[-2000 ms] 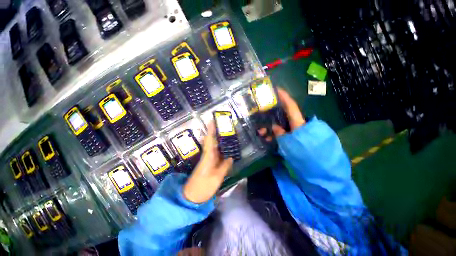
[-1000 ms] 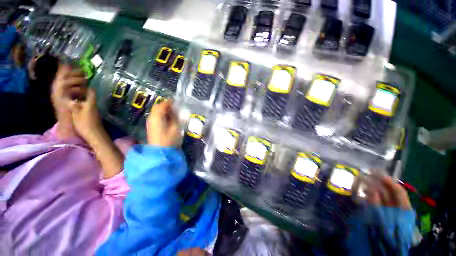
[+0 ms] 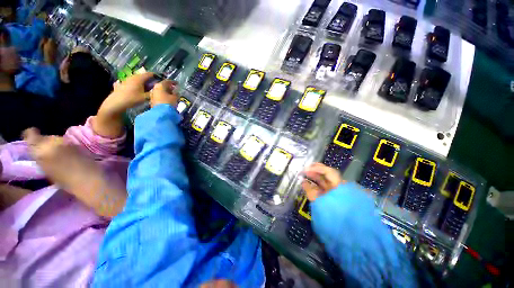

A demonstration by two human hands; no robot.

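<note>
A clear blister tray holds two rows of yellow-framed keypad phones with lit screens. My left hand is at its far left end, beside another person's hand; its fingertips are unclear. My right hand has bent fingers closed on the tray's right edge. A second clear tray lies right of it, under and beyond my right sleeve. Its phones have dark screens. One dark-screen phone lies just below my right hand. My right sleeve hides part of the lower row.
Black phones or housings lie in rows in a clear tray on a white board beyond. A person in a pink sleeve reaches in at left, near a green piece. A red thin tool lies at lower right.
The view has shifted. The tray of lit phones now sits further left, with my hands still at its ends. The tray of dark-screen phones has come into view at right.
</note>
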